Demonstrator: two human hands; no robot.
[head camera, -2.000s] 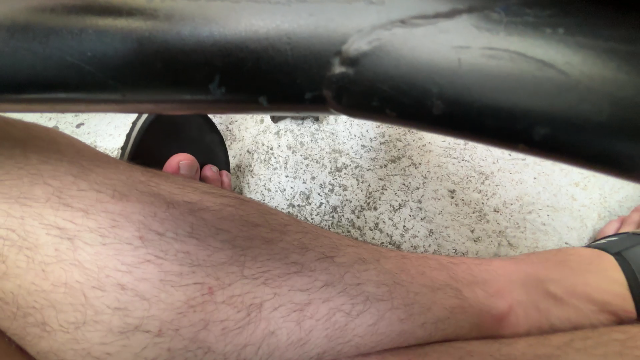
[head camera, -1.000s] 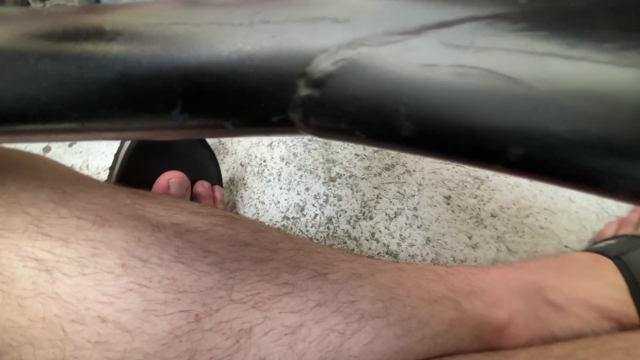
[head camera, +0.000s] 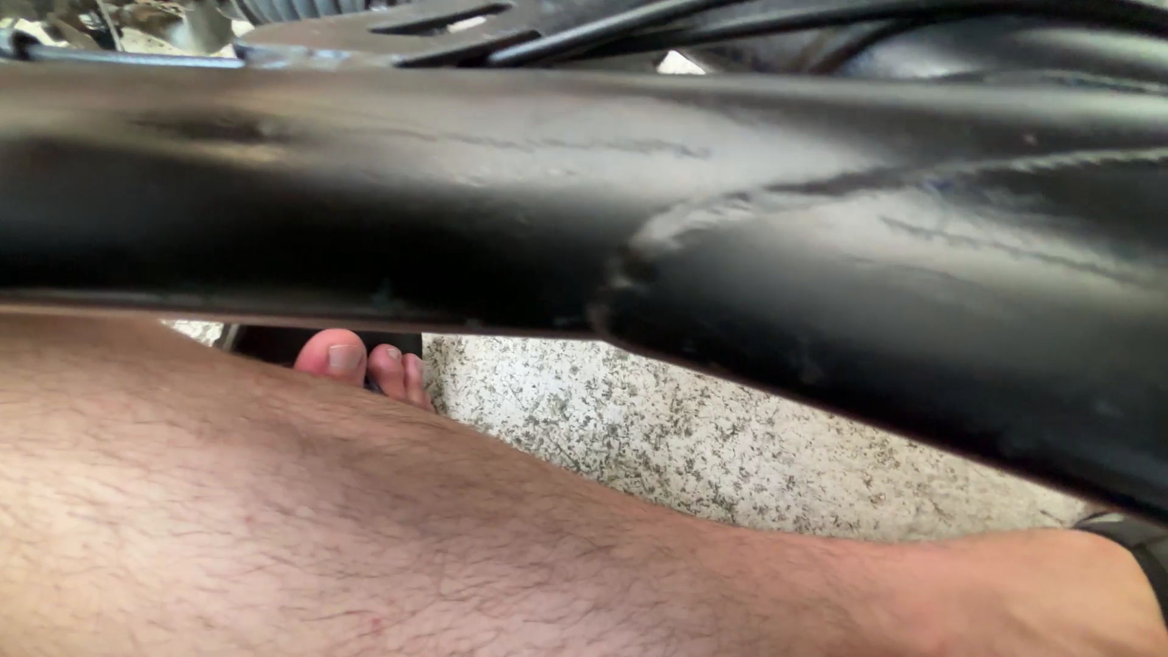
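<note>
Neither my left hand nor my right hand shows in the head view. A thick black metal tube with a welded joint spans the picture from left to right, close to the camera. Black cables and a slotted metal bracket lie along its upper side. Below the tube a bare leg stretches across the lower part of the view. What my hands hold or touch is hidden.
Toes on a black sandal sole show between the tube and the leg. Part of dark footwear is at the right edge. Beneath lies a speckled whitish floor.
The view has shifted, so the tube sits lower in the picture, and the cables and bracket above it now show. No hand has come into view.
</note>
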